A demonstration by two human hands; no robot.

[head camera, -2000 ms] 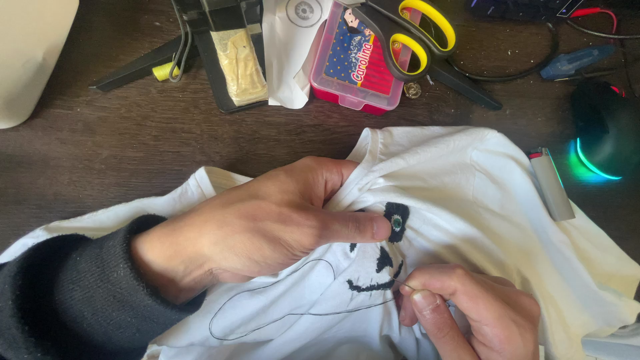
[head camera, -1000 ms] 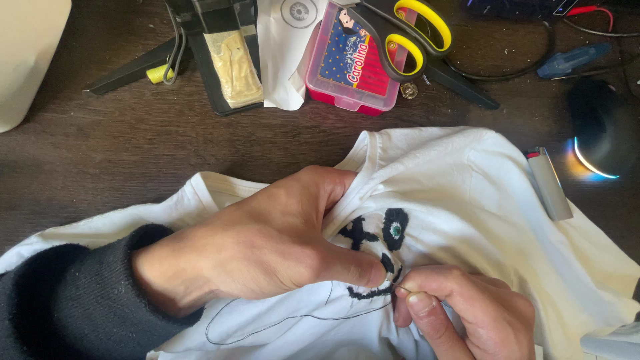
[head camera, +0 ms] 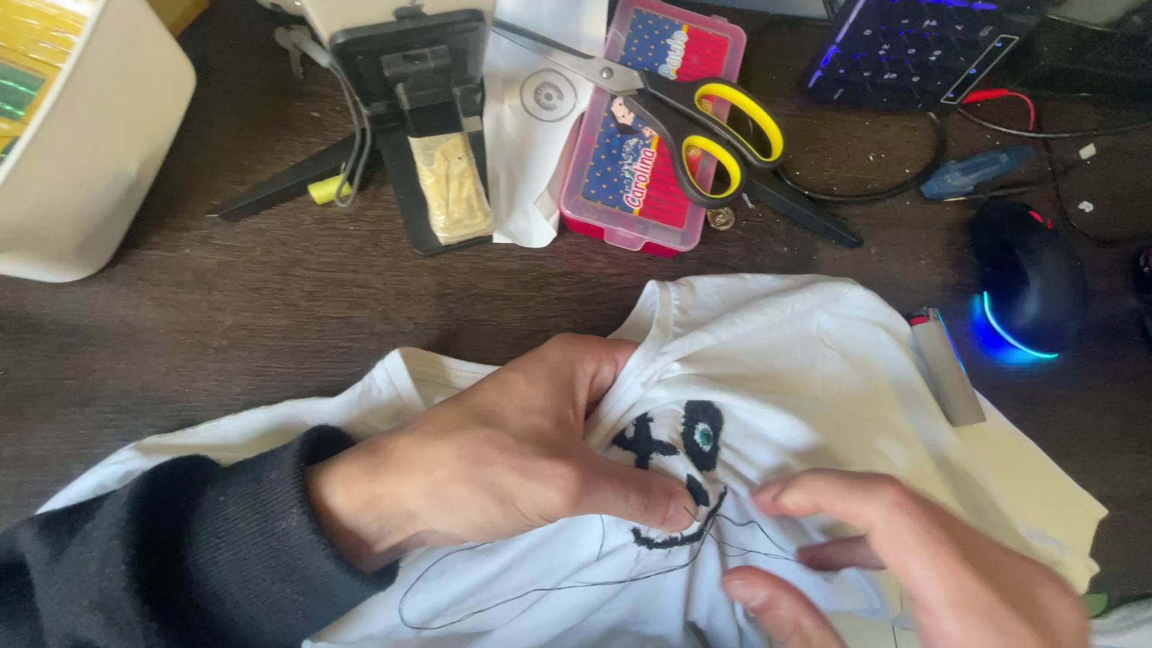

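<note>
A white T-shirt (head camera: pixel 774 351) lies bunched on the desk, bearing a black embroidered face (head camera: pixel 702 441) with a cross-shaped eye, a green-centred eye and a curved mouth. My left hand (head camera: pixel 513 450) grips the cloth, its thumb pressing beside the nose and mouth and its fingers hidden under the fabric. Black thread (head camera: pixel 540 589) runs from the mouth in a long loop over the shirt. Just right of the mouth is my right hand (head camera: pixel 900 549), thumb and fingers apart; no needle can be made out in it.
Yellow-handled scissors (head camera: pixel 670 112) rest across a pink plastic box (head camera: pixel 576 211). Paper with a drawn eye (head camera: pixel 531 171) and a black stand (head camera: pixel 405 189) are beside it. A lighter (head camera: pixel 949 369) lies on the shirt; a lit mouse (head camera: pixel 1026 279) and a white bin (head camera: pixel 108 153) flank the work.
My right hand has opened and drawn back to the right from the embroidered mouth, where its fingertips were pinched together. My left hand still holds the cloth.
</note>
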